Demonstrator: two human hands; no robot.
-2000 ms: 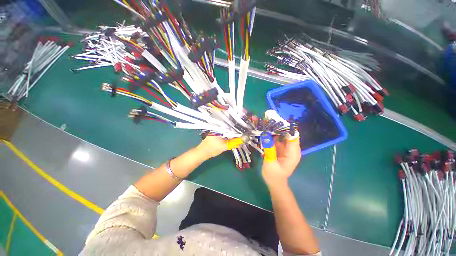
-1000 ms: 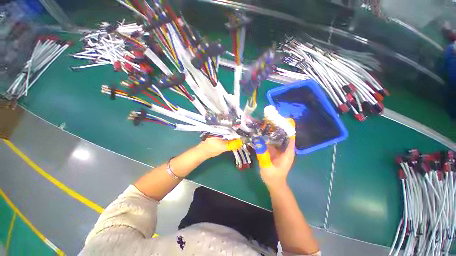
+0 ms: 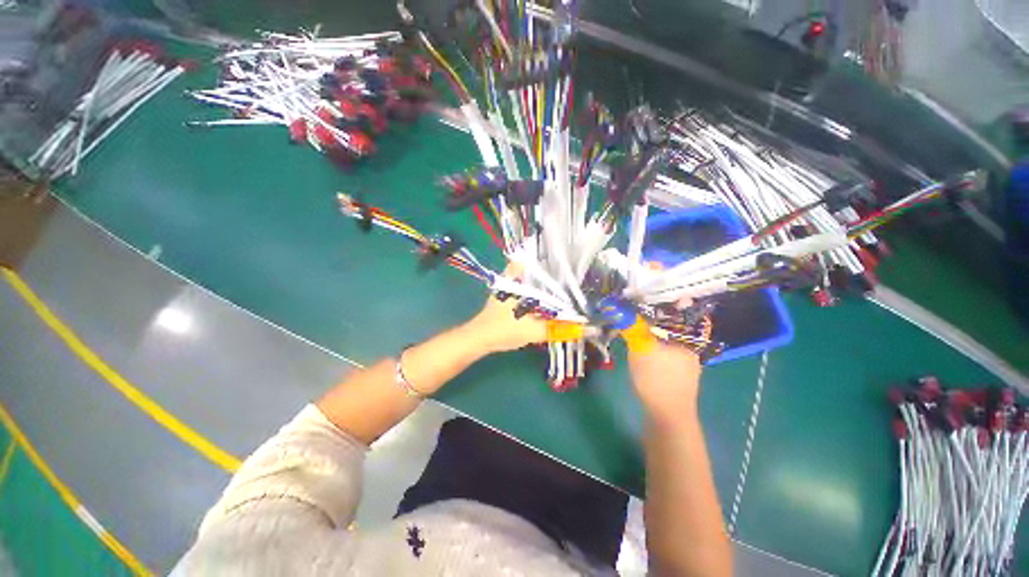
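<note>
A fanned bundle of white-sleeved wire harnesses (image 3: 559,231) with multicoloured leads and black connectors spreads away from me and to the right. My left hand (image 3: 513,325), with yellow-orange finger tape, is closed around the bundle's near left side. My right hand (image 3: 663,355), with blue and yellow-orange finger coverings, grips the bundle's right side; its fingers are partly hidden by harnesses. Red connector ends (image 3: 564,381) stick out below my hands. The blue parts bin (image 3: 779,334), with dark contents, is behind and right of my right hand, partly covered by harnesses.
Harness piles lie at the upper left (image 3: 310,90), far left (image 3: 107,104), upper right behind the bin (image 3: 750,169) and far right (image 3: 959,473). They rest on the green bench (image 3: 282,248). A metal rail runs along its back. Grey floor with yellow lines is at the lower left.
The bundle's fan has swung to the right, and several harnesses now reach across the bin. My right hand has moved slightly right and down against the bundle. The view has shifted slightly.
</note>
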